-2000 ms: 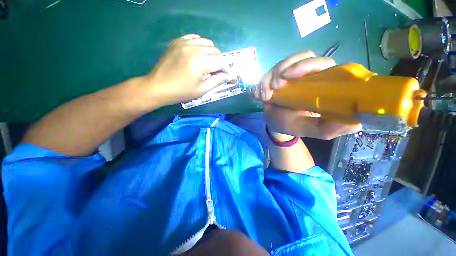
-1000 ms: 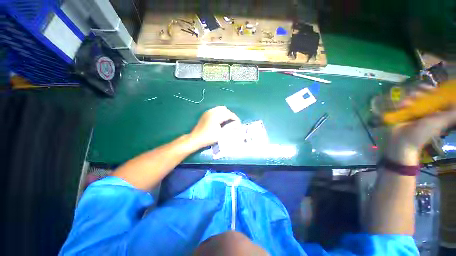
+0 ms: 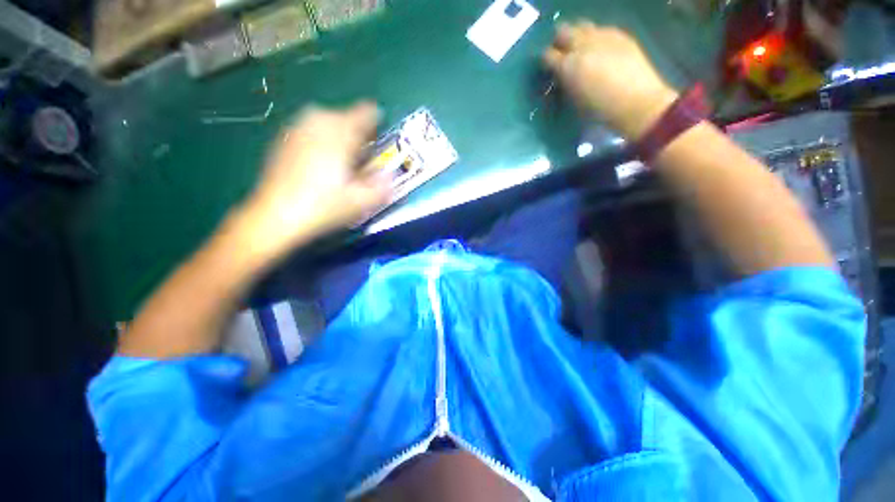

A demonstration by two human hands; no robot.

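The open smartphone lies tilted on the green mat, its silver frame and inner parts facing up, with a yellow patch inside. My left hand is blurred and grips the phone's left end, hiding that part. My right hand is over the mat to the right of the phone, not touching it, with its fingers curled. A dark blurred shape shows beside its fingertips; whether the hand holds it cannot be told. The electric screwdriver is not in view.
A white card with a dark square lies behind the phone. Small screw trays and a wooden board are at back left. A fan is far left. A red-lit yellow box and parts tray are at right.
My right hand has let go of the orange screwdriver and moved back left from the far right. My left hand stays at the phone. The view has shifted and turned.
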